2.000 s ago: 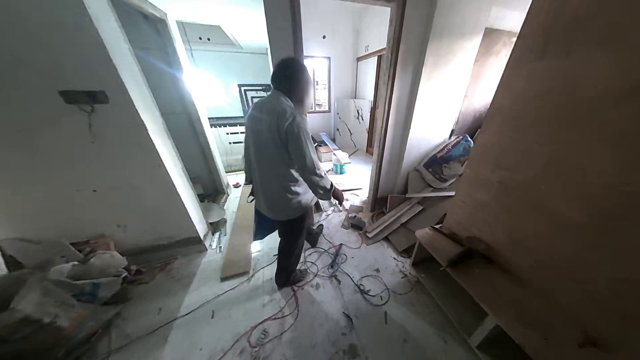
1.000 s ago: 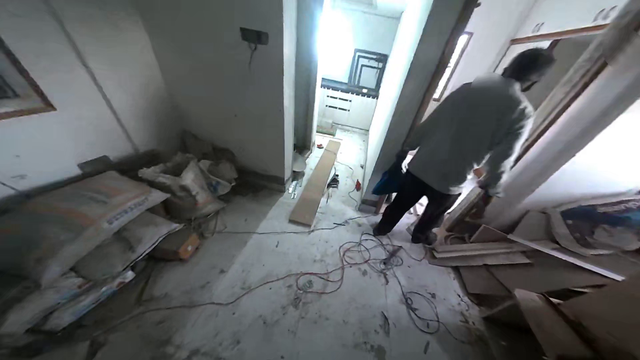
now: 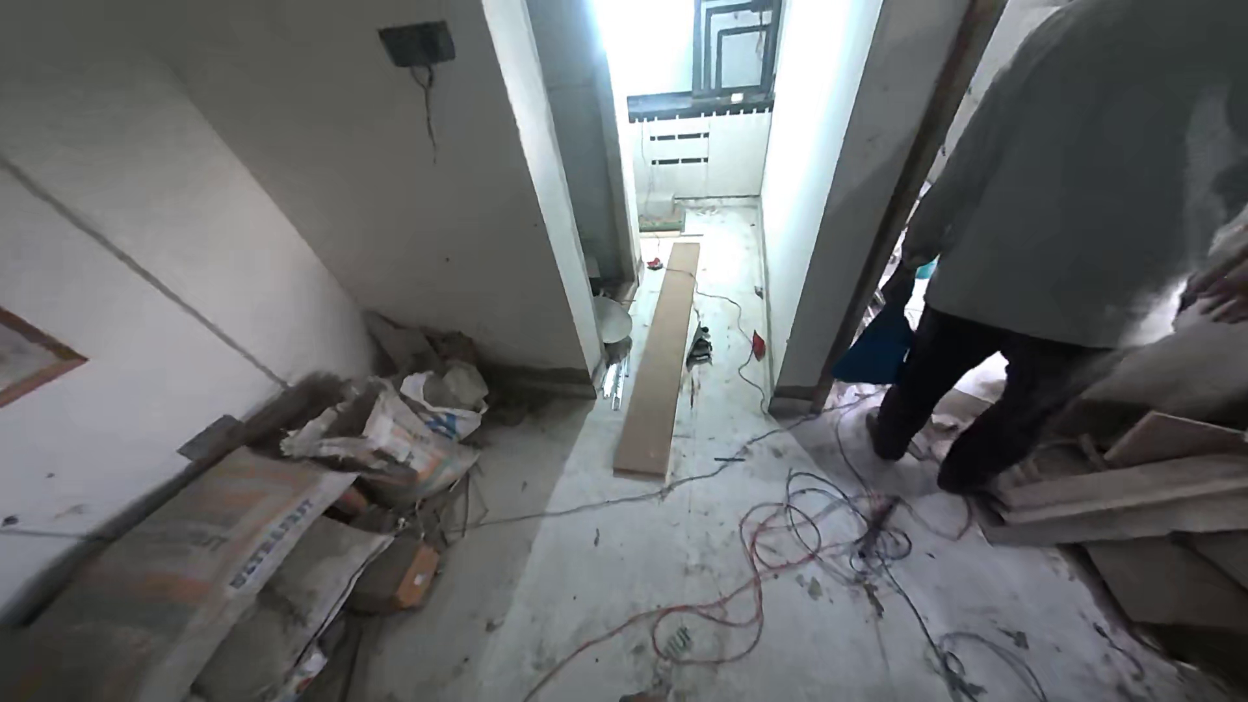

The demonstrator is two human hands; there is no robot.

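Neither my left hand nor my right hand shows in the head view. A long wooden board lies flat on the dusty floor, reaching into the bright passage. Tangled red and dark cables spread over the floor nearer to me. At the right stands another person in a grey shirt and dark trousers, seen from behind, with a blue bag hanging by one hand.
Filled sacks and an open crumpled sack lie along the left wall. Stacked boards cover the floor at right. An electrical box with hanging wires is on the wall. A door frame stands beside the person.
The other person has moved from before the passage to the doorway at the right and now appears larger. My view has turned left and downward, bringing the sacks into fuller sight.
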